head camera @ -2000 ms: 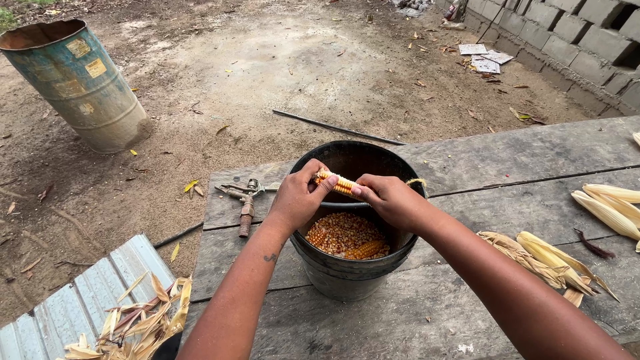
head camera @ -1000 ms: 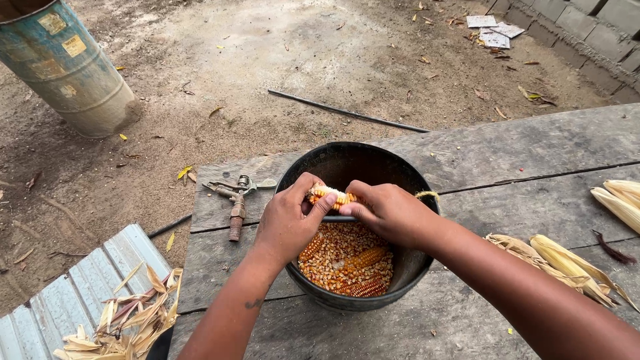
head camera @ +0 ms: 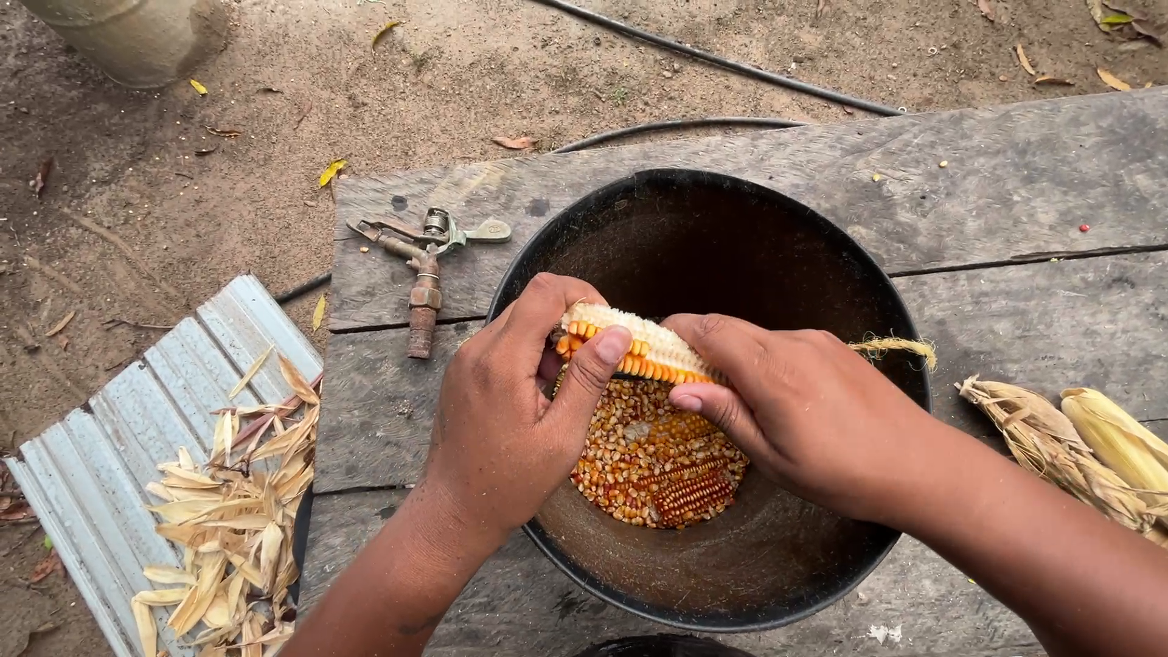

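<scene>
A partly shelled corn cob [head camera: 639,347] is held level above a dark bucket [head camera: 821,557], its top side bare and whitish, with rows of orange kernels along its lower side. Around its left end my left hand [head camera: 525,397] is closed, the thumb lying on the kernels. My right hand [head camera: 785,392] grips the right end between thumb and fingers. Beneath both hands, loose corn kernels [head camera: 607,456] lie in the bottom of the bucket, and unshelled cobs [head camera: 693,493] rest among them. My hands hide part of the bucket's inside.
The bucket stands on a weathered plank table [head camera: 1022,201]. A metal sprinkler head [head camera: 424,274] lies left of it. Husked corn ears [head camera: 1113,438] lie at the right. Dry husks [head camera: 228,538] rest on corrugated sheet metal [head camera: 119,438] at lower left. Beyond runs a black hose [head camera: 712,59].
The cob in my hands shows more bare, whitish surface than before. Both hands stay over the bucket. The view has tilted down and come closer.
</scene>
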